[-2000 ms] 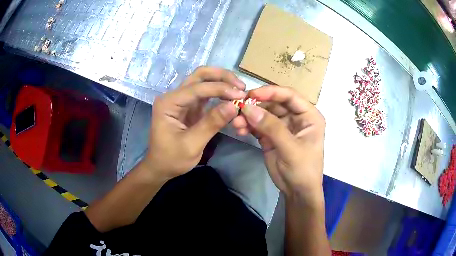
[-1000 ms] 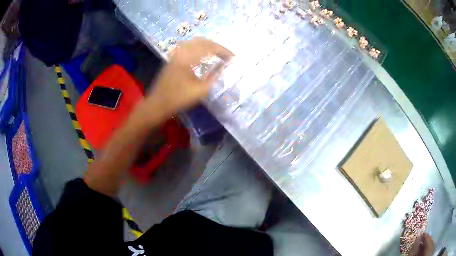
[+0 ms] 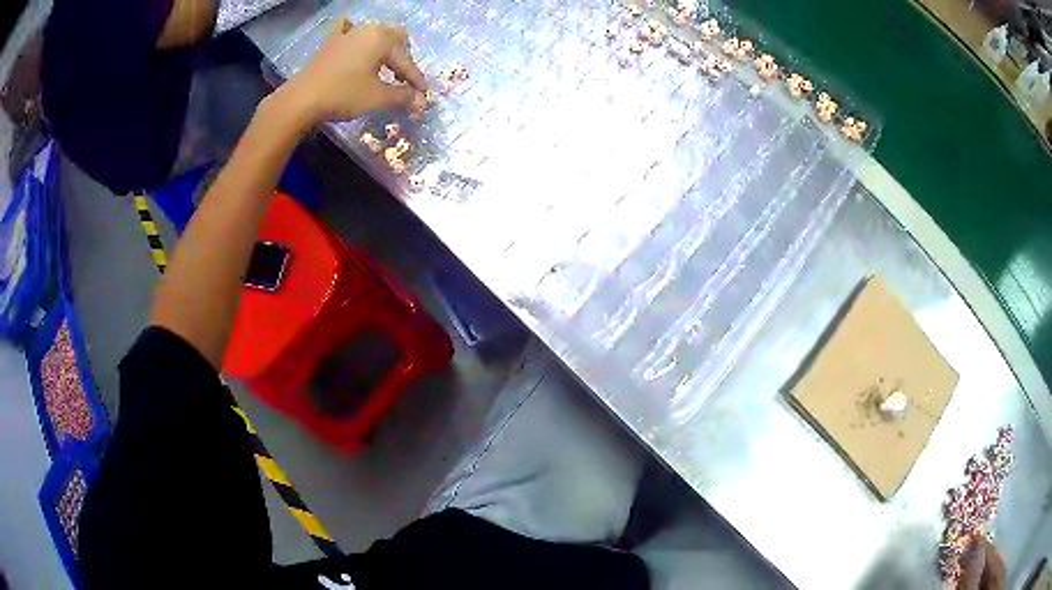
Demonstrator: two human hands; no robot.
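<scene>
My left hand (image 3: 360, 76) is stretched out at the upper left, fingertips down at the small joined figures (image 3: 396, 150) on the clear plastic tray (image 3: 623, 219). Whether the fingers still grip a figure cannot be told. My right hand (image 3: 983, 568) is cut off by the lower right edge. Its fingers are at the lower end of the pile of red-and-white pieces (image 3: 975, 496); a grip cannot be made out. The cardboard glue pad (image 3: 848, 369) with a white glue dab (image 3: 893, 401) lies left of that pile.
More figures (image 3: 796, 84) line the tray's far edge beside the green surface (image 3: 808, 35). A red stool (image 3: 306, 328) with a phone (image 3: 267, 265) stands on the floor at left. Blue crates (image 3: 72, 386) hold small reddish parts. Another person's dark sleeve (image 3: 110, 81) is at upper left.
Both hands were together over a red-and-white piece in front of me, then parted. My left hand has moved further up over the tray; my right hand stays at the pile. The view has swung left.
</scene>
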